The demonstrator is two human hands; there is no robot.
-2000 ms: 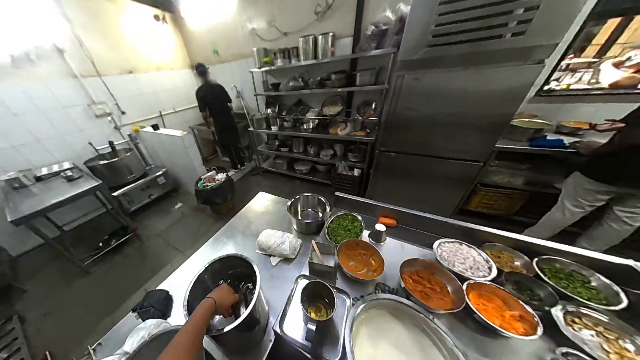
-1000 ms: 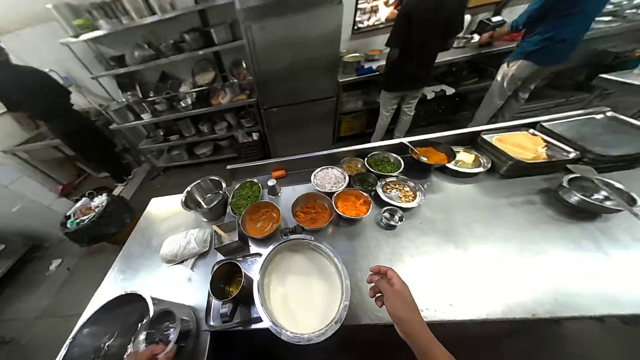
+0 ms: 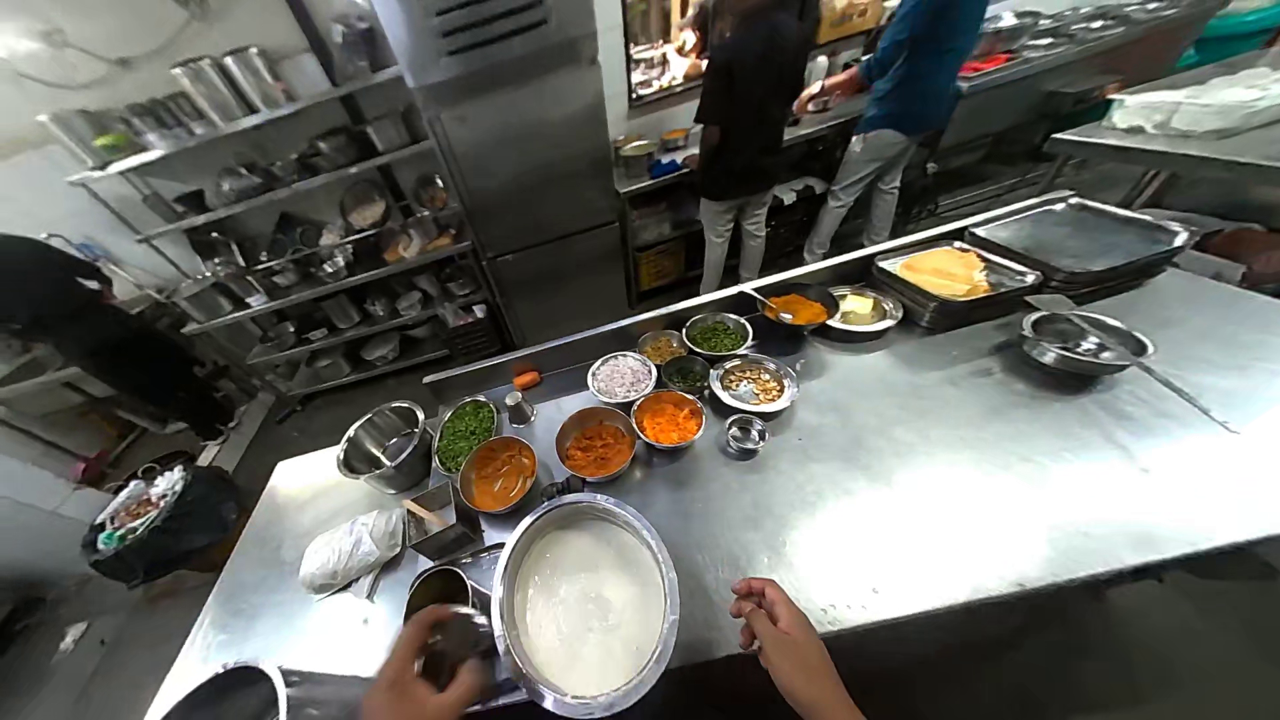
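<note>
My left hand grips a small dark metal bowl, blurred, above a steel tray and beside a steel mug. Right of it stands a large steel basin of white batter. My right hand is empty, fingers loosely curled, over the front edge of the steel table, right of the basin. Behind the basin are bowls of orange-brown paste, orange mash, grated carrot, chopped onion and chopped green herbs. A small empty steel bowl sits near a dish of nuts.
A big pot stands at the lower left, near a white wrapped bundle. Farther right are stacked trays and a steel bowl with a long ladle. Two people stand behind the table; another person is at the far left.
My left hand has moved from over the big pot, carrying the small bowl rightward to beside the basin. The view has swung right since two seconds ago.
</note>
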